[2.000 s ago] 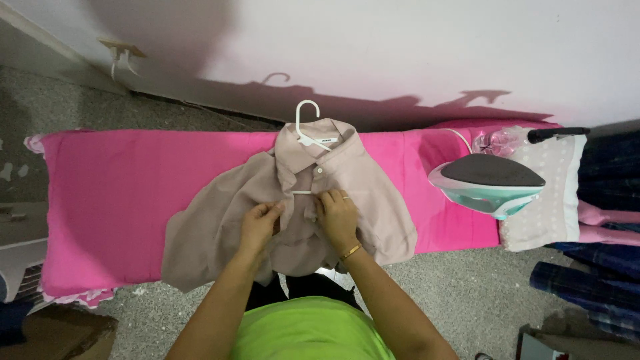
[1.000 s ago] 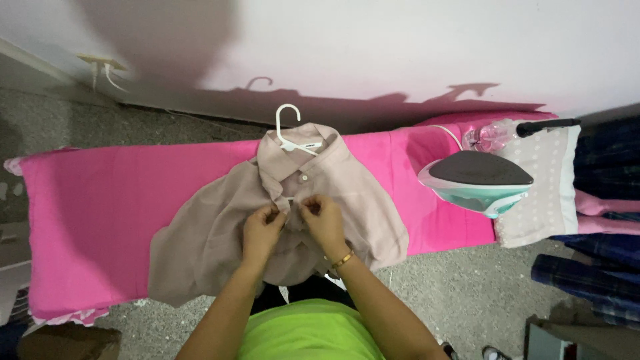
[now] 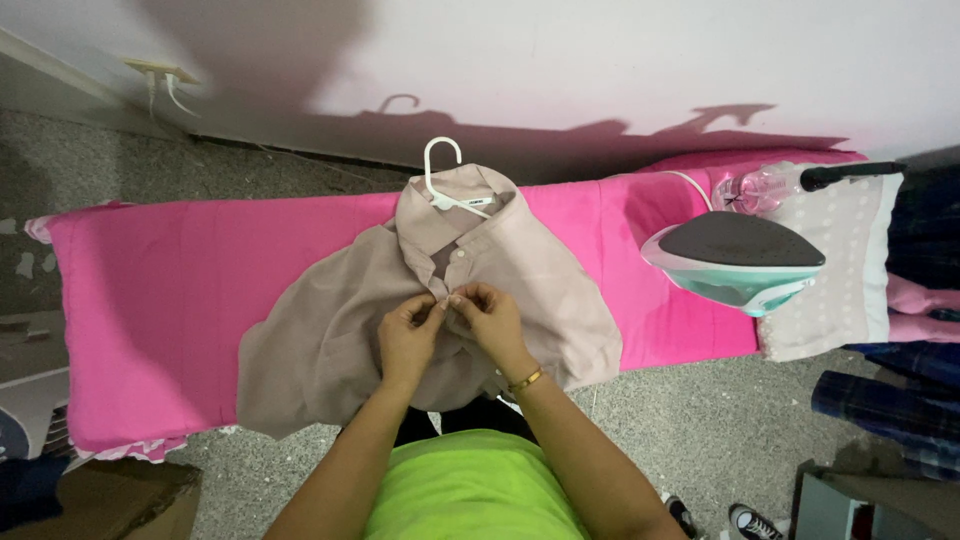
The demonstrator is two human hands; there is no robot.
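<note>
A beige collared shirt (image 3: pixel 345 345) lies over a pink padded ironing board (image 3: pixel 172 300), with a white plastic hanger (image 3: pixel 442 150) inside its collar. My left hand (image 3: pixel 411 337) pinches one edge of the front opening between thumb and fingers. Touching it at the fingertips, my right hand (image 3: pixel 491 322), with a gold bracelet at the wrist, pinches the other edge. One white button shows above the hands; whatever is between the fingertips is too small to tell. A teal and white steam iron (image 3: pixel 739 259) rests on its heel to the right, soleplate facing the wall.
A clear spray bottle (image 3: pixel 761 191) with a black top lies behind the iron, by a dotted pale cloth (image 3: pixel 817 300). Dark plaid fabric (image 3: pixel 885 412) hangs at the right. A cardboard box (image 3: pixel 127 499) is at lower left, and shoes (image 3: pixel 754 521) are on the floor at lower right.
Two seconds ago the hands were apart on the front opening, with a white strip showing between them; now their fingertips meet there. The iron has stayed in place.
</note>
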